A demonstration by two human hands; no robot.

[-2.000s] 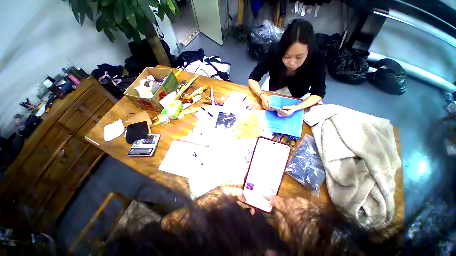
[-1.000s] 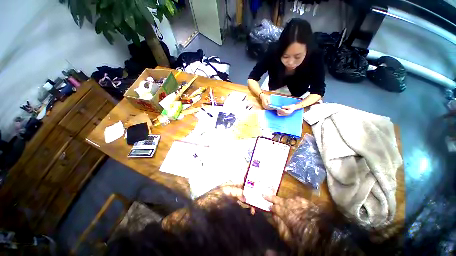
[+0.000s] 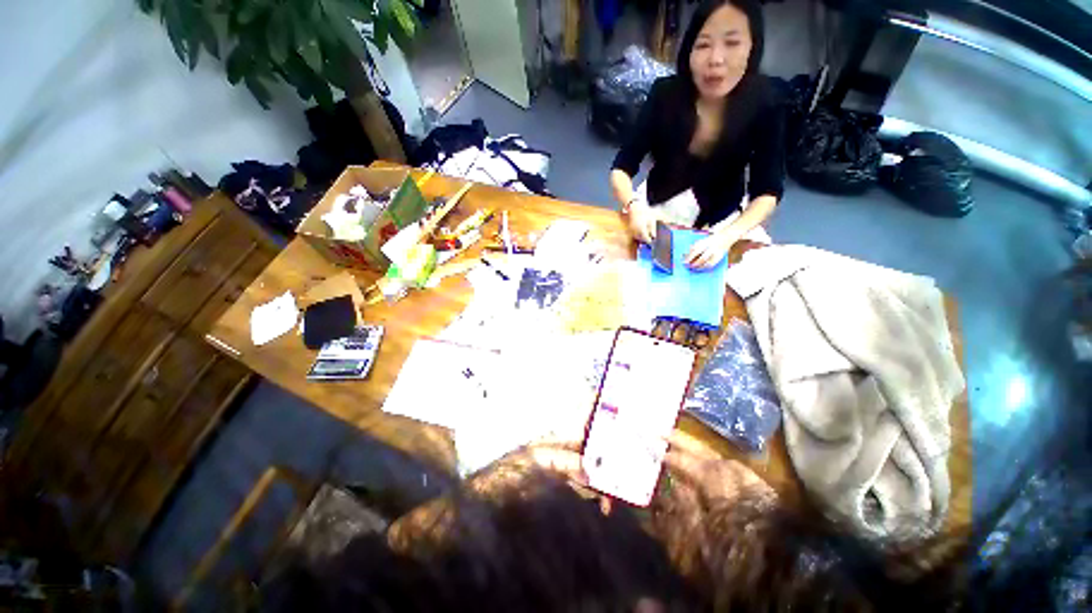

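A tall smartphone (image 3: pixel 639 413) with a bright white screen and a dark red edge is held upright at the bottom centre, over the near edge of the table. My left hand (image 3: pixel 560 460) is at its lower left side and holds it; much of this hand is hidden by dark hair or fur-like blur. My right hand (image 3: pixel 707 474) is at the lower right of the phone, blurred and partly hidden; its fingers cannot be made out. White paper sheets (image 3: pixel 527 389) lie left of the phone.
A seated person opposite holds a dark phone (image 3: pixel 663 247) over a blue folder (image 3: pixel 692 293). A glossy polybag (image 3: pixel 735 389) and beige fleece (image 3: pixel 856 371) lie at the right. A calculator (image 3: pixel 346 353), black pouch (image 3: pixel 328 320) and open cardboard box (image 3: pixel 332 256) stand at the left.
The person opposite has raised their head and sat more upright, and their phone is tilted up. My right fingers have moved off the phone's lower screen, which shows different content.
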